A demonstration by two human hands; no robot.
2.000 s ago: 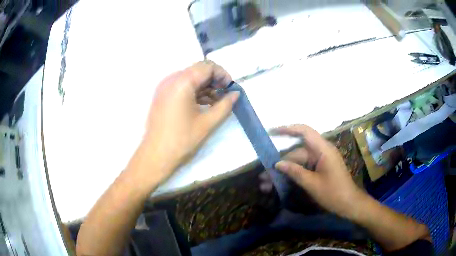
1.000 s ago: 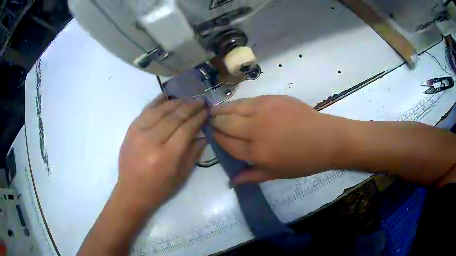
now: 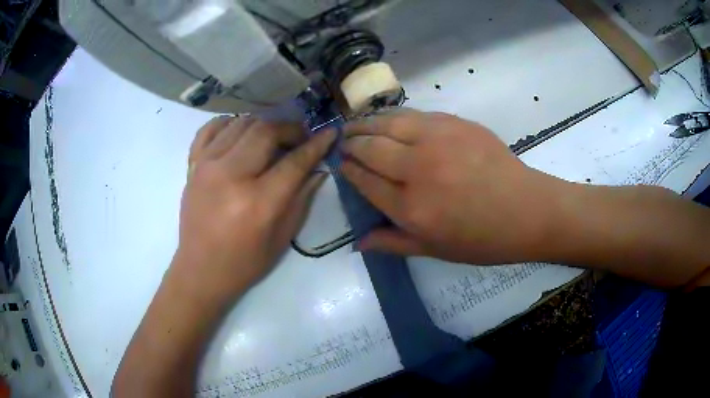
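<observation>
A blue-grey fabric strip (image 3: 393, 299) runs from below the sewing machine head (image 3: 226, 54) down over the table's front edge. My left hand (image 3: 241, 183) lies flat at the strip's upper end, left of it, fingertips near the presser foot. My right hand (image 3: 444, 186) holds the strip from the right, its fingers at the upper end and its thumb lower down. The needle area (image 3: 319, 113) is small and partly hidden by my fingers and the machine head.
A cream-white knob (image 3: 370, 87) sits on the machine head. A flat wooden strip (image 3: 615, 47) and thread snips (image 3: 689, 123) lie at the right. A blue basket (image 3: 630, 334) stands below the table. Ruler marks run along the white table's (image 3: 117, 233) front.
Two seconds ago both hands held the strip up near the table's front edge. Now the strip is at the machine. Since one second ago the hands and strip have shifted slightly up in view.
</observation>
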